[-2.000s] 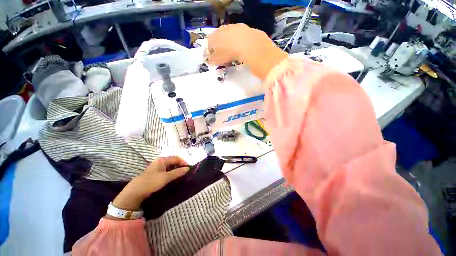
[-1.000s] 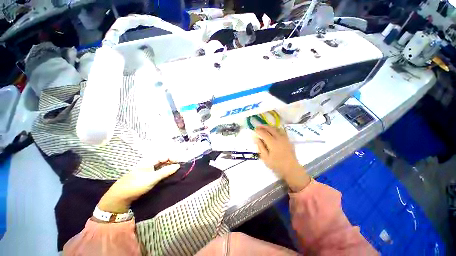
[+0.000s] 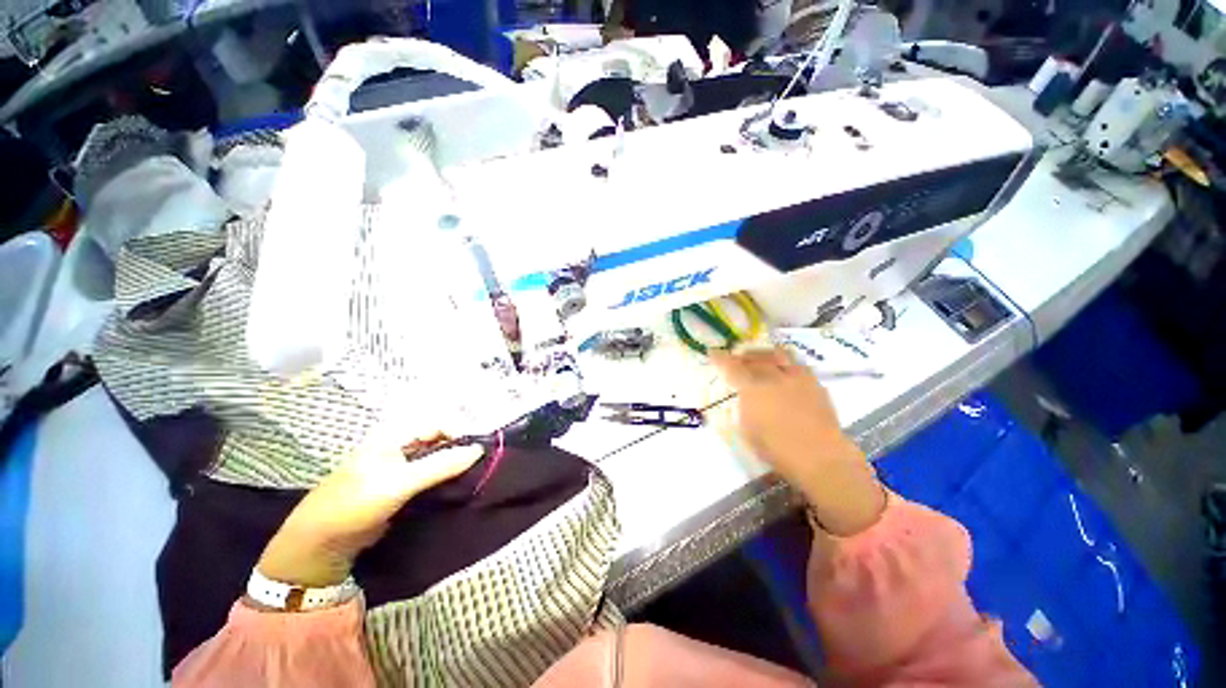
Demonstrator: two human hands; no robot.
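My left hand [image 3: 352, 500] lies on the dark fabric panel [image 3: 444, 518], thumb and fingers pinching its upper edge left of the presser foot [image 3: 549, 368]. A pink-red thread [image 3: 492, 462] curls on the dark cloth beside the thumb. The striped fabric [image 3: 518, 581] borders the dark panel; more is heaped on the left. My right hand [image 3: 780, 419] is over the table below the green and yellow scissor loops [image 3: 719, 325]; it is slightly blurred and I cannot tell whether it holds anything. The black thread snips [image 3: 654, 415] lie on the table between my hands.
The white JACK sewing machine [image 3: 659, 202] spans the table, with a rounded lamp [image 3: 307, 255] at its left. A small metal piece [image 3: 621, 343] lies under its arm. A dark panel [image 3: 971, 307] is set in the table's right end. Blue covering [image 3: 1008, 524] is below right.
My right hand came down from the machine's top to the table near the scissor loops, then moved slightly right and down. My left hand has stayed at the dark cloth.
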